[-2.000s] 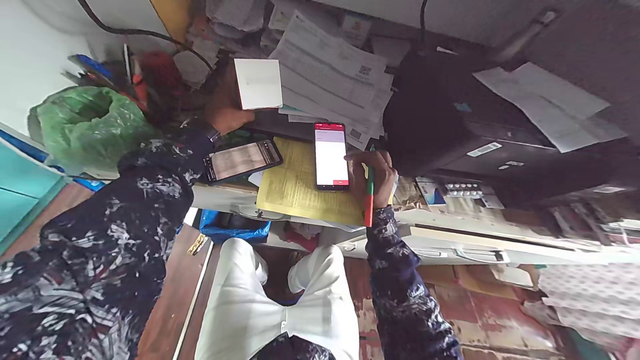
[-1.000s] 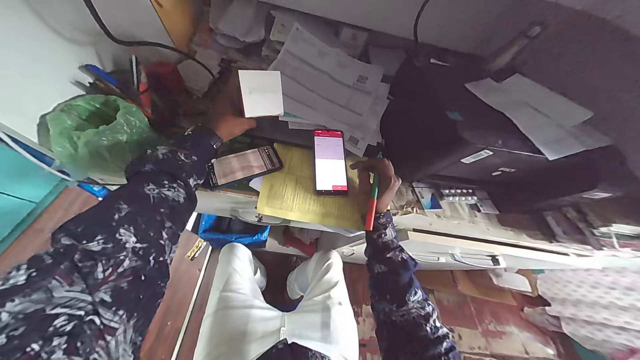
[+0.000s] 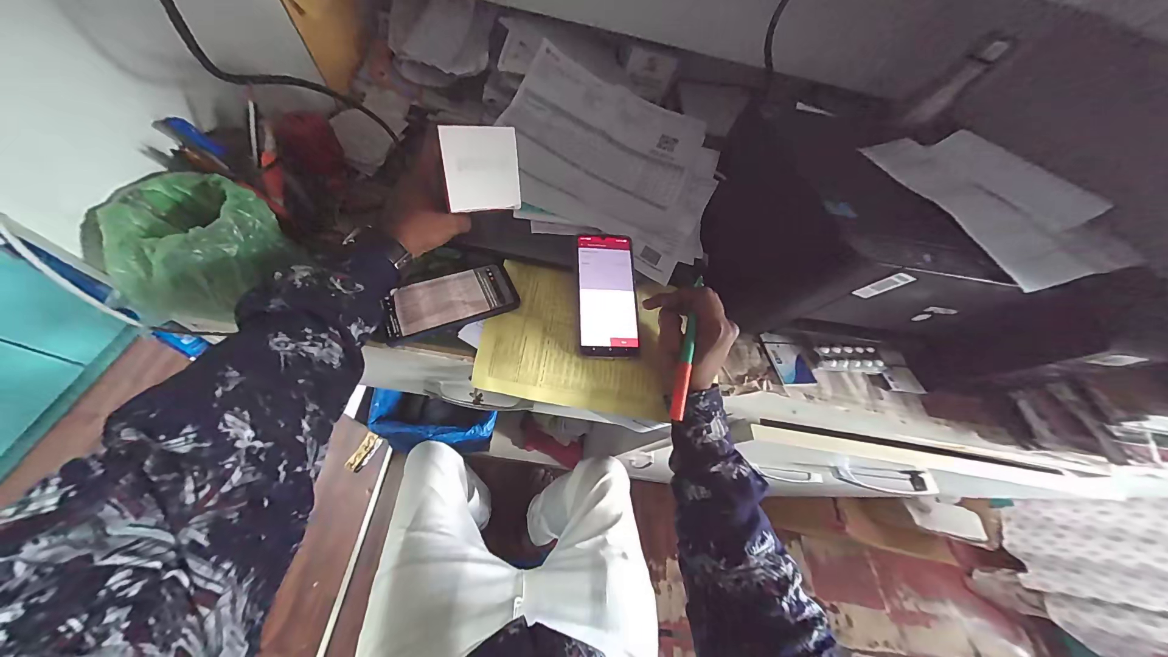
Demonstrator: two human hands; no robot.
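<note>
My left hand (image 3: 424,210) grips a square white card or box (image 3: 479,169) at its lower left corner, holding it up above the desk. In my right hand (image 3: 698,328) is a green and red pen (image 3: 683,365), its red end toward my wrist. That hand is beside a smartphone (image 3: 608,297) with a lit white and red screen, which lies on a yellow printed sheet (image 3: 538,365). A second smartphone (image 3: 452,303), showing a brownish picture, lies tilted just below my left hand, partly over the sheet's left edge.
A green plastic bag (image 3: 182,246) stands at the left near pens and tools. Printed papers (image 3: 602,137) are piled at the back. A black printer (image 3: 821,237) with loose sheets (image 3: 1004,210) on top fills the right, with a blister pack (image 3: 850,358) in front. Below are drawers with handles (image 3: 881,479).
My right hand has moved slightly to the right since the earliest frame, away from the lit phone's edge, with the pen still in it. My left hand keeps hold of the white piece.
</note>
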